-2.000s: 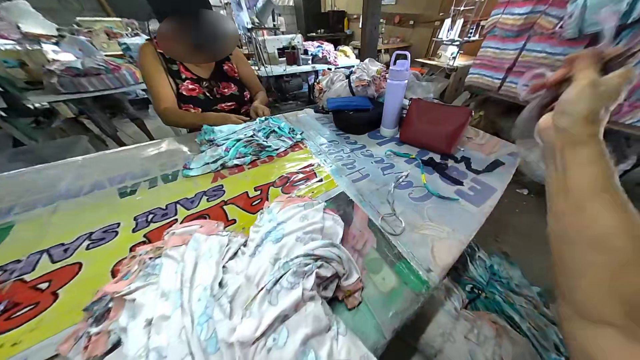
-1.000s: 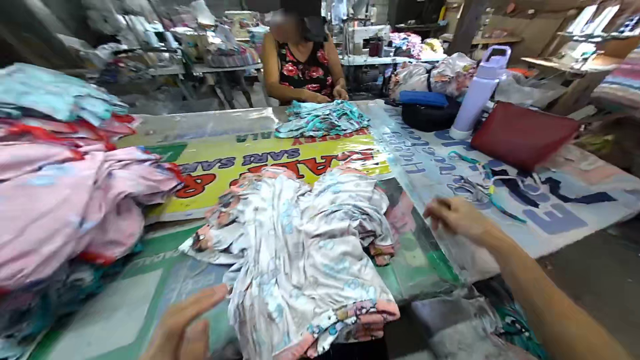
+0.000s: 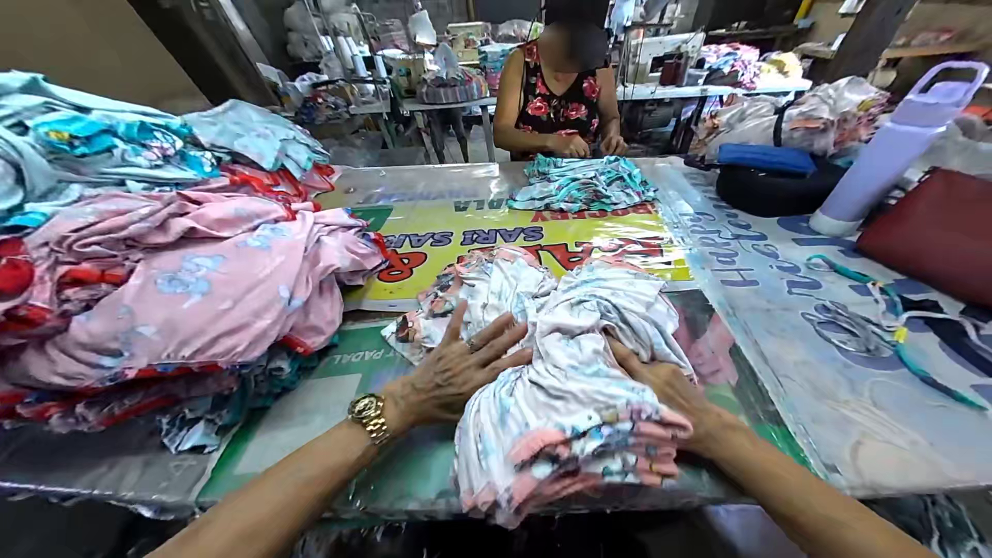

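A bundle of white printed garments (image 3: 573, 349) with peach patterned edges lies on the plastic-covered table (image 3: 845, 434) before me. My left hand (image 3: 465, 364), with a gold watch at the wrist, rests its spread fingers against the bundle's left side. On the right side, my right hand (image 3: 659, 387) has its fingers tucked into the folds, its fingertips hidden by cloth. Pink garments with red trim (image 3: 194, 279) are heaped on the left, beside light blue garments (image 3: 101, 147). A teal printed stack (image 3: 581, 182) lies at the far edge.
Scissors (image 3: 849, 329) and a teal cord (image 3: 922, 372) lie at the right. Behind them stand a lavender bottle (image 3: 891, 155), a dark red pouch (image 3: 938, 232) and a blue case (image 3: 763, 158). A person (image 3: 562, 101) sits across the table, near sewing machines (image 3: 666, 58).
Both hands have come onto the white bundle; a second ago they were apart from it at either side. Two seconds ago my right hand was raised at the right. The view has swung left.
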